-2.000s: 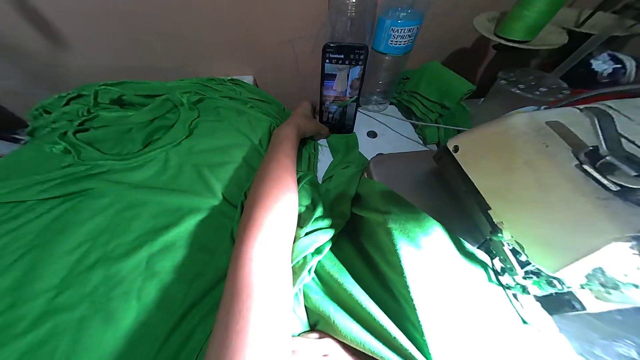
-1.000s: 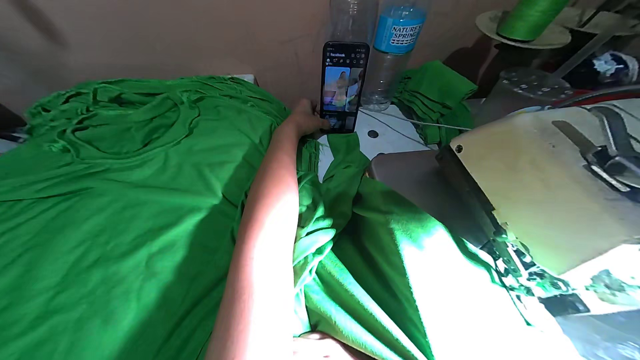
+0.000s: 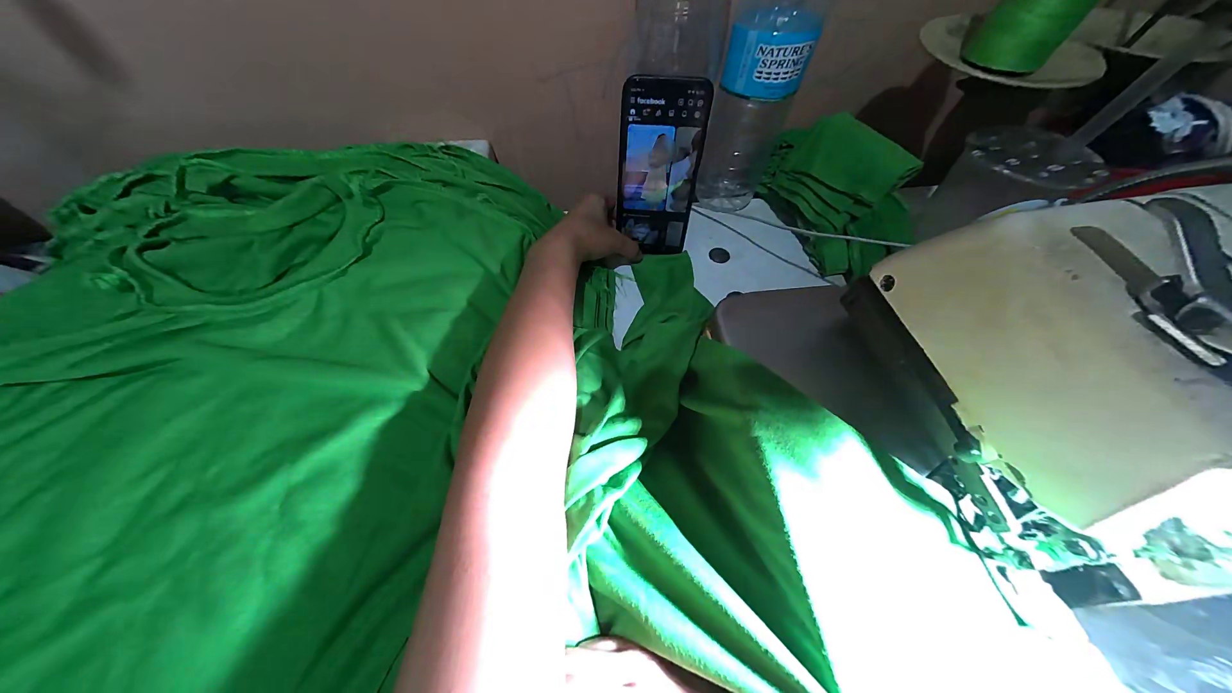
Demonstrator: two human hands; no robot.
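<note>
My left hand [image 3: 595, 231] reaches across the green cloth to a black smartphone [image 3: 664, 166] standing upright against clear plastic bottles. Its fingers are at the phone's lower left edge, partly hidden behind it. The phone's screen is lit with pictures. At the bottom edge, only part of my right hand [image 3: 628, 666] shows, against a bunched green fabric piece [image 3: 731, 500]; its fingers are mostly out of view. That fabric runs right to the presser foot area of a sewing machine [image 3: 1049, 346]. Left of my forearm lies a stack of green shirts [image 3: 241, 433] with round neck openings.
A clear bottle with a blue label [image 3: 770, 58] stands behind the phone. Folded green fabric pieces [image 3: 847, 183] lie right of it, beside the white tabletop [image 3: 760, 260] with cords across it. A green thread cone [image 3: 1025, 34] sits on a stand at the upper right.
The picture on the phone's screen is different from the one two seconds ago. Both hands and the cloth have stayed about where they were.
</note>
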